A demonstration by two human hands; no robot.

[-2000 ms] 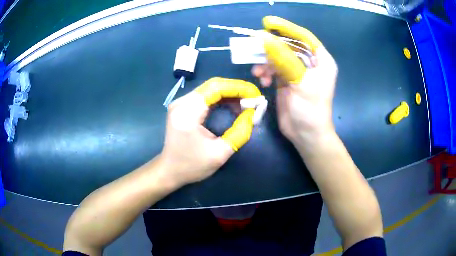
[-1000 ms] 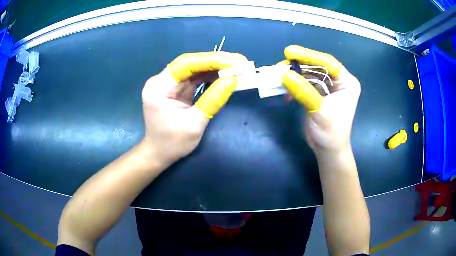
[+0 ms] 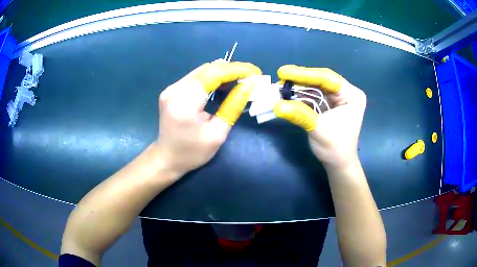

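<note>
My right hand (image 3: 334, 109), with yellow finger cots on thumb and finger, grips a white wired module (image 3: 268, 100) near its black end piece (image 3: 287, 89). White lead wires (image 3: 312, 95) run from the black end back into the palm. My left hand (image 3: 196, 114), also in yellow cots, pinches a small white piece (image 3: 260, 84) against the module's left side; the fingertips hide much of it. Thin leads (image 3: 231, 52) of another unit stick out behind my left hand, which hides its body.
Clear-white plastic housings (image 3: 27, 86) lie at the bench's left end. Loose yellow finger cots (image 3: 415, 149) lie at the right, beside a blue bin (image 3: 461, 120). A red stool (image 3: 454, 213) stands at lower right. A pale metal rail (image 3: 209, 15) edges the bench's far side.
My hands have come together, the right one moving left and down from the first frame. The white piece in my left hand now meets the module. The view has shifted slightly.
</note>
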